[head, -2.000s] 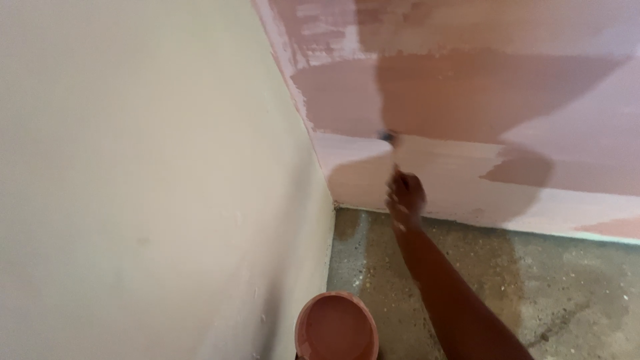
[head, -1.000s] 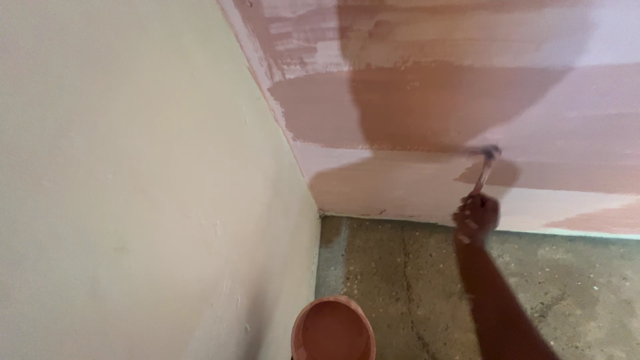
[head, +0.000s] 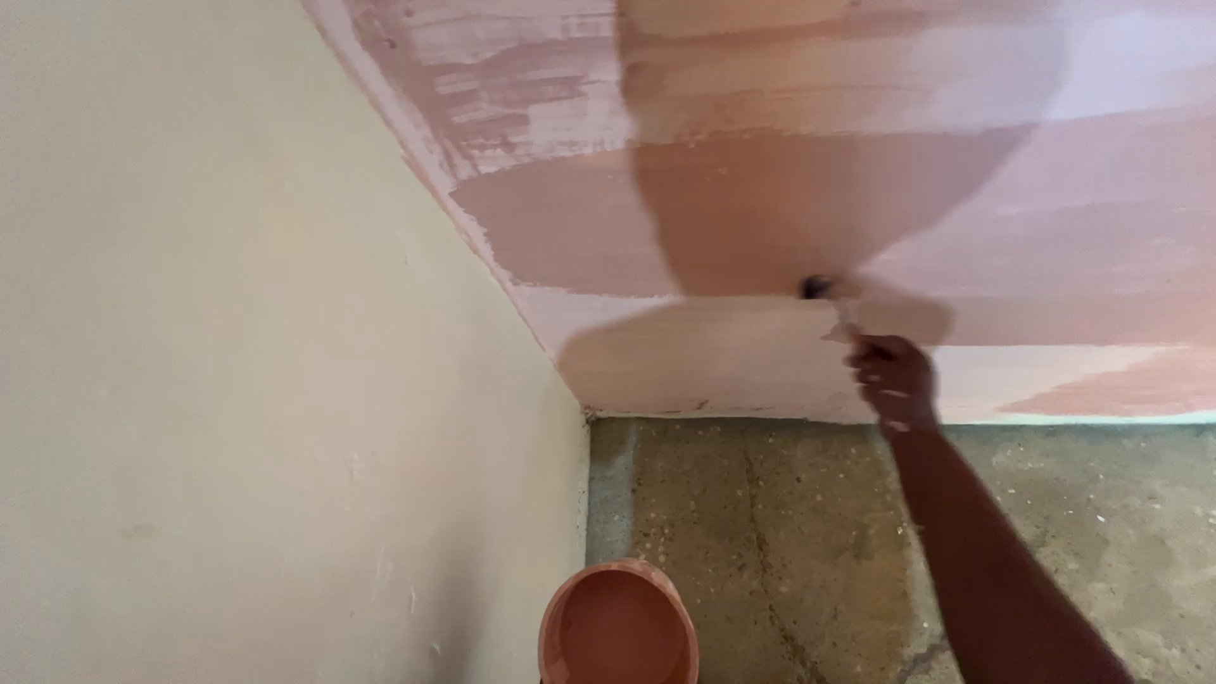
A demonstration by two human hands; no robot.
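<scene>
My right hand (head: 893, 378) is closed around the handle of a paintbrush (head: 819, 288), whose dark, blurred head is against the pink wall (head: 807, 204). Fresh darker pink bands and paler patches cover that wall, and a shadow falls across it. White paint specks mark the hand and wrist. At the bottom centre is a round container of pink paint (head: 622, 622), seen from above, its rim smeared. My left hand is not in view; whether it holds the container cannot be seen.
A cream wall (head: 237, 332) fills the left side and meets the pink wall at a corner. Below the pink wall lies a stained, cracked concrete floor (head: 807, 532) with pale paint spots.
My right hand with the brush first moved right along the lower pink wall, then came back left between one second ago and now.
</scene>
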